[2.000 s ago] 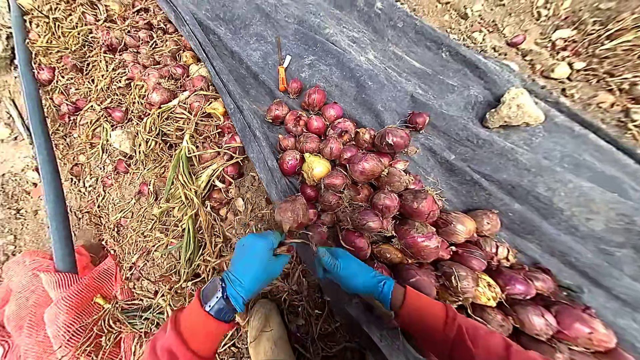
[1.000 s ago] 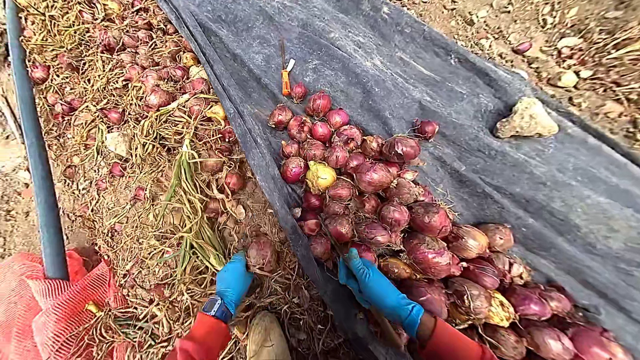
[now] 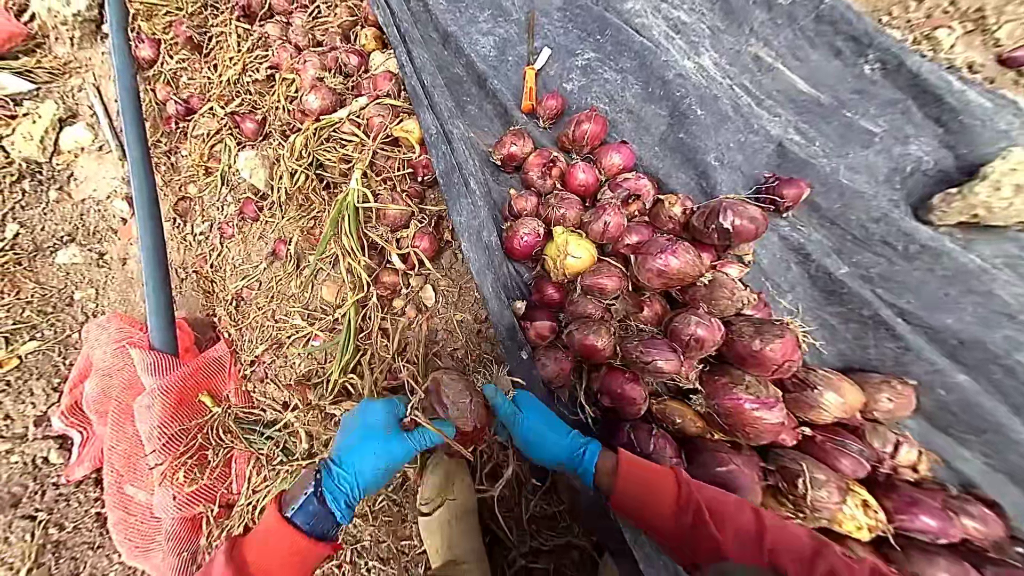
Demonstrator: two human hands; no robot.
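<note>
My left hand point(image 3: 384, 448), in a blue glove with a watch at the wrist, grips a red onion point(image 3: 458, 404) from its left side, near the bottom centre. From the right, my right hand point(image 3: 540, 428), also blue-gloved, has its fingers at the roots of that same onion. Beside my right hand a heap of red onions point(image 3: 668, 262) lies on a dark fabric sheet point(image 3: 848, 264), with one yellow onion point(image 3: 569, 254) among them. At the heap's far end lies a knife with an orange handle point(image 3: 529, 89).
Onions with dry leaves point(image 3: 320, 100) cover the soil at the upper left. A dark pipe point(image 3: 146, 200) runs down to a red mesh sack point(image 3: 152, 432) on the left. A large stone point(image 3: 984, 192) rests on the sheet at the right. A boot point(image 3: 452, 512) stands below my hands.
My right hand has moved left from the edge of the heap to the onion in my left hand. One second ago the hands were apart.
</note>
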